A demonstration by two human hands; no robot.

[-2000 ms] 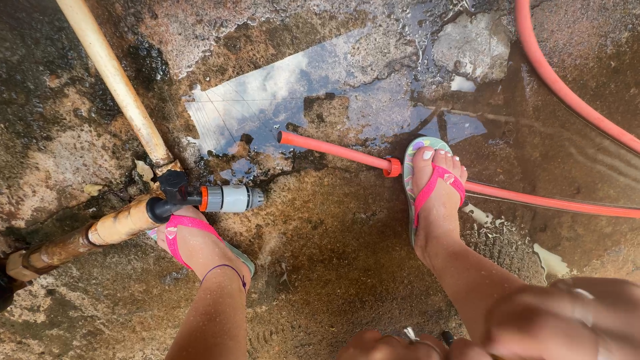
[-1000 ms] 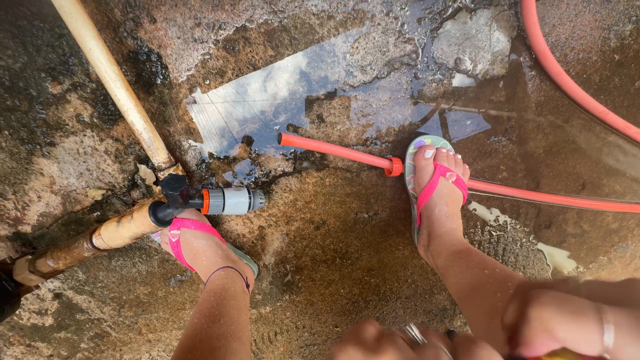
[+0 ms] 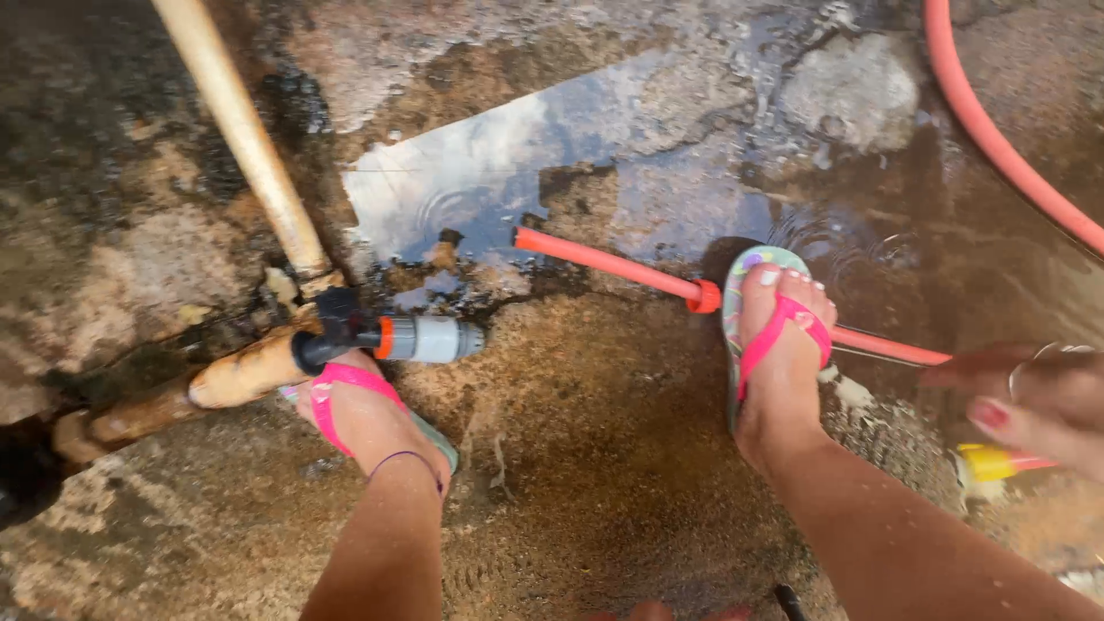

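My right hand (image 3: 1035, 405), blurred and wearing a ring, is at the right edge, its thumb and a finger apart. Just below it is a yellow fitting (image 3: 987, 463) on a reddish tube; whether the hand grips it is unclear. Of my left hand (image 3: 660, 614) only fingertips show at the bottom edge, near a dark rod-like tip (image 3: 788, 601). A cut red hose (image 3: 604, 260) lies on the wet ground, a red threaded ring (image 3: 704, 296) around it, and passes under the right flip-flop (image 3: 737, 319). A grey and orange hose connector (image 3: 431, 339) sits on a black tap (image 3: 336, 328).
Worn pipes (image 3: 250, 147) meet at the tap on the left, above my left foot (image 3: 362, 405). A puddle (image 3: 483, 164) spreads over the rough concrete. Another stretch of red hose (image 3: 983, 121) curves at the upper right.
My right hand has moved up and right from the bottom right, and the yellow fitting now shows plainly below it. My left hand has dropped mostly out of view.
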